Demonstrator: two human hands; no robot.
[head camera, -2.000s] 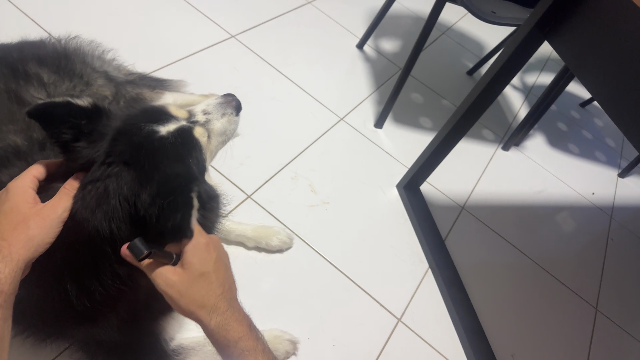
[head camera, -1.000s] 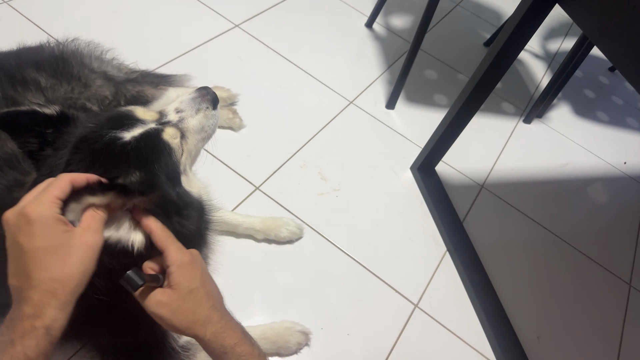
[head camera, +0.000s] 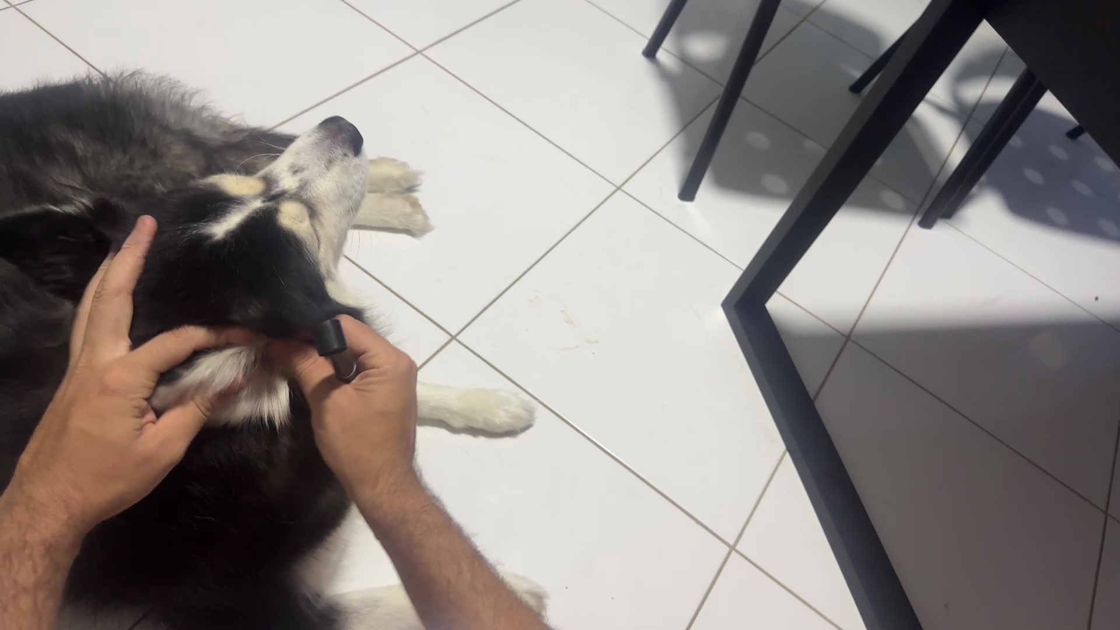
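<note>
A black, white and tan dog (head camera: 236, 262) lies on the floor at the left, its muzzle pointing up and right. My left hand (head camera: 131, 385) is at the side of its head, thumb and a finger pinching the dog's ear (head camera: 232, 376), whose pale inner fur shows; the other fingers reach over the black head fur. My right hand (head camera: 363, 394) touches the ear's edge with its fingertips. A small black cylindrical object (head camera: 330, 337) is held among the right hand's fingers, with a ring-like part near its lower end. The fingertips are partly hidden.
White floor tiles (head camera: 542, 306) with dark grout lie under the dog. A black angular table frame (head camera: 752, 289) stands at the right, with chair legs (head camera: 731, 105) behind it. The dog's front paw (head camera: 490, 411) stretches right past my right hand. Light brownish smudges mark one tile.
The left hand has come onto the ear, which now shows its pale inside. The right hand has moved up to the ear's edge from lower down, still with the black object. The dog's head stays resting.
</note>
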